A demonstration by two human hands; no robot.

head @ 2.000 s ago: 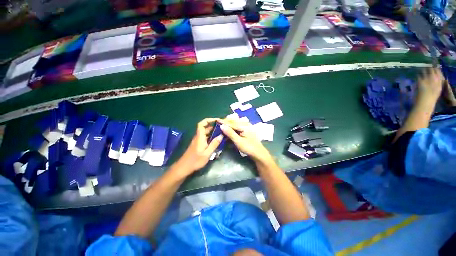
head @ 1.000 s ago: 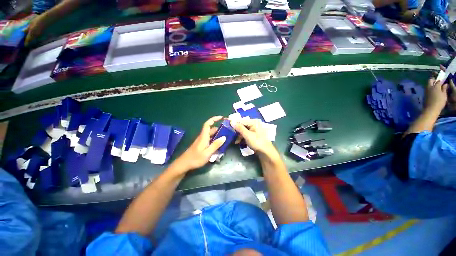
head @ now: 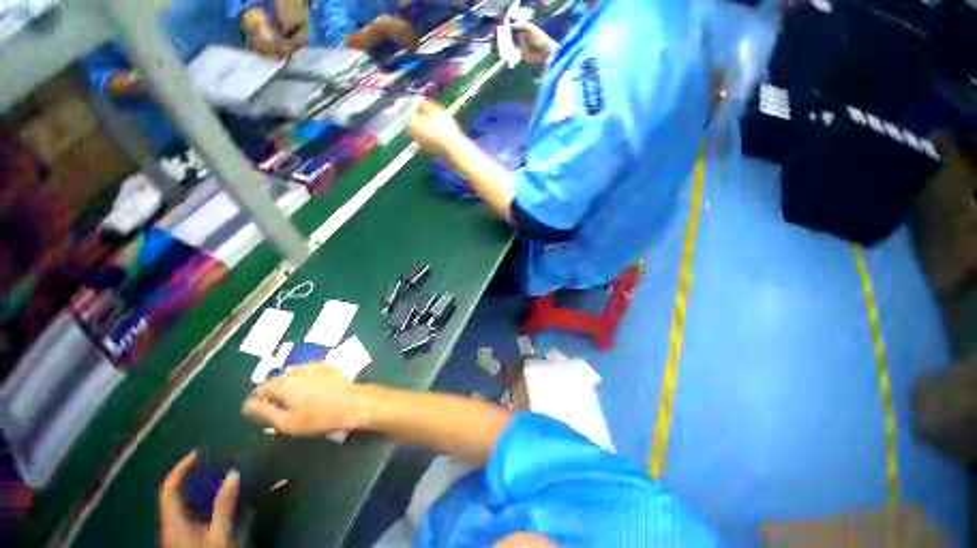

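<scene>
My left hand is at the lower left, cut off by the bottom edge, with thumb and fingers around a small dark blue carton, blurred. My right hand is over the near side of the blue and white carton blanks, fingers bent; whether it grips anything is hidden. White cards lie beside the blanks. Black accessories lie in a cluster to the right of them.
A white loop lies above the cards. A raised edge and slanted post stand beyond. Open box trays line the far conveyor. A worker in a blue smock stands on the right, near a dark blue pile.
The view has swung right, bringing in more floor and the neighbour; the left carton pile is out of view. My hands have moved apart, the blue carton staying in my left hand.
</scene>
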